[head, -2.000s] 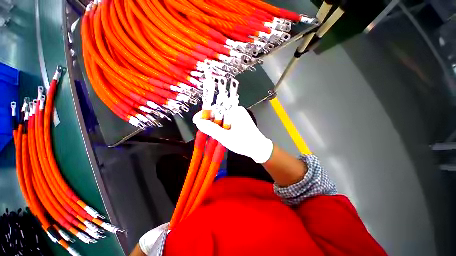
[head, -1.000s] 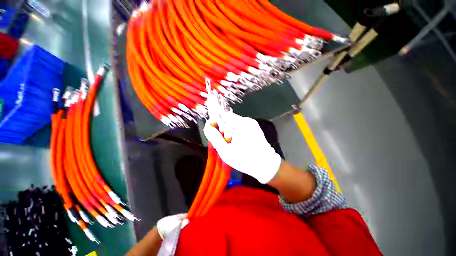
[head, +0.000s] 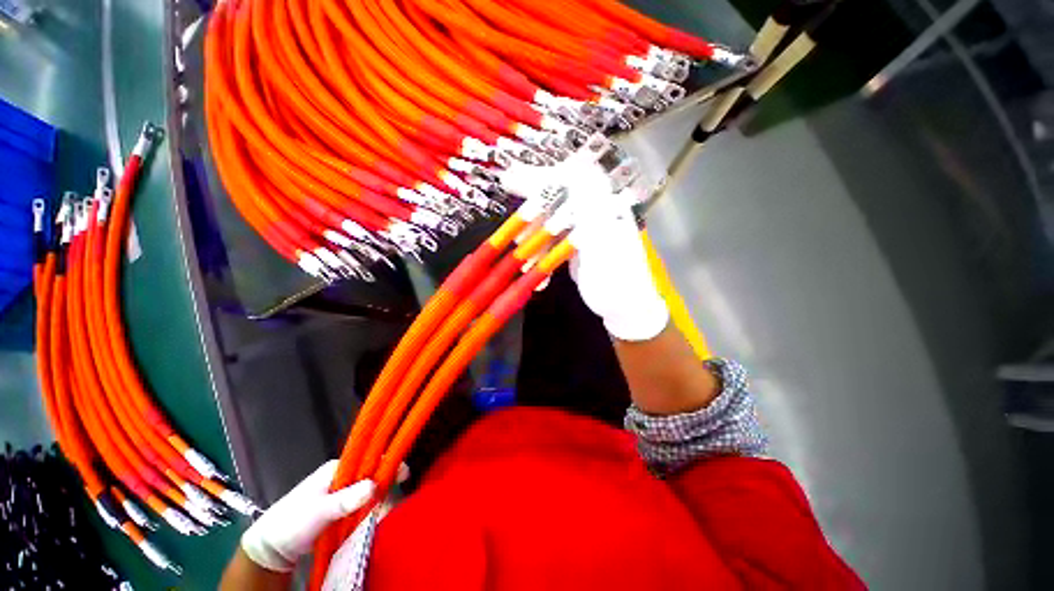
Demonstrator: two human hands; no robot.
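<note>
Three orange cables (head: 430, 329) with red sleeves and silver lugs run in a curve between my hands. My left hand (head: 303, 516), in a white glove at the lower left, is closed around their lower part. My right hand (head: 613, 248), in a white glove, is at the upper lug ends, beside the edge of the cart; its fingers are washed out against the bright lugs, so its exact hold is hard to see. The lower cable ends are hidden. A large row of orange cables (head: 347, 127) lies on the cart above.
More orange cables (head: 104, 346) lie on the green bench (head: 191, 393) at left, some with black sleeves. A heap of small black pieces (head: 41, 520) and a blue bin (head: 23, 196) are there too. Pale rails (head: 734, 98) stand right of the cart.
My right hand has moved right and up with the lug ends, and the cables now slant to the right. My left hand has come further into view, and more of the cables shows.
</note>
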